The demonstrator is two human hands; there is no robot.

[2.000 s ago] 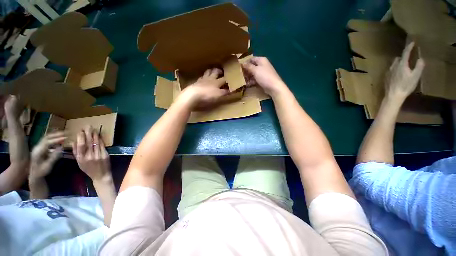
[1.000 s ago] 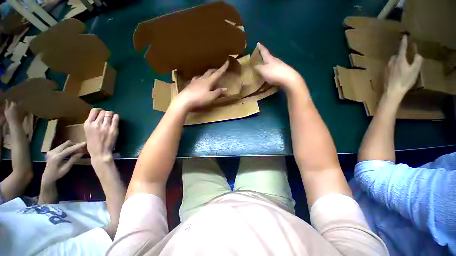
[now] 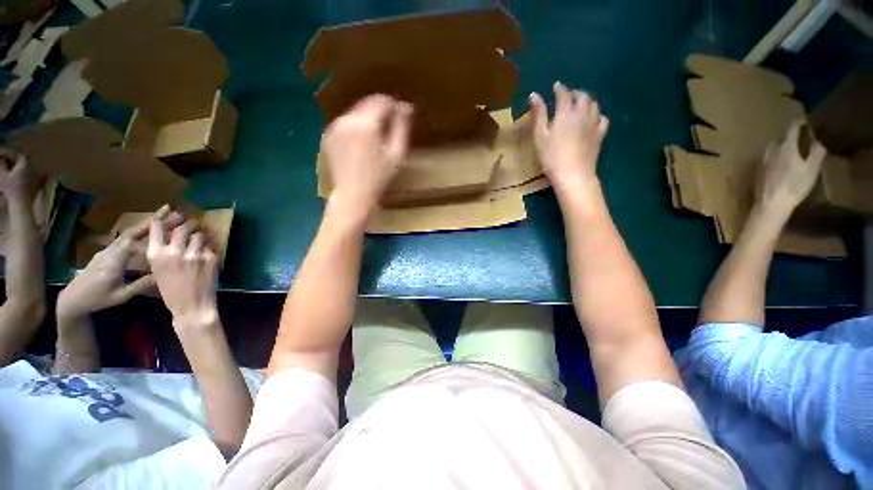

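Note:
A brown part-folded box (image 3: 431,177) lies on flat cardboard in front of me. Its tall lid (image 3: 416,62) stands at the back, in shadow. My left hand (image 3: 366,139), slightly blurred, is over the box's left end with the fingers curled; whether it grips the cardboard there cannot be told. The left side flaps are mostly hidden behind it. My right hand (image 3: 571,134) is at the right end, beside the side flap (image 3: 520,153), fingers spread and pointing away from me, holding nothing.
The dark green tabletop (image 3: 459,263) has its front edge near my lap. At left, another person's hands (image 3: 182,258) work on a box, with an open box (image 3: 182,129) beyond. At right, a person's hand (image 3: 794,172) rests on cardboard blanks (image 3: 737,110).
My left hand has moved from inside the box to its left end. My right hand's fingers have come off the right flap and spread. The lid stands straighter.

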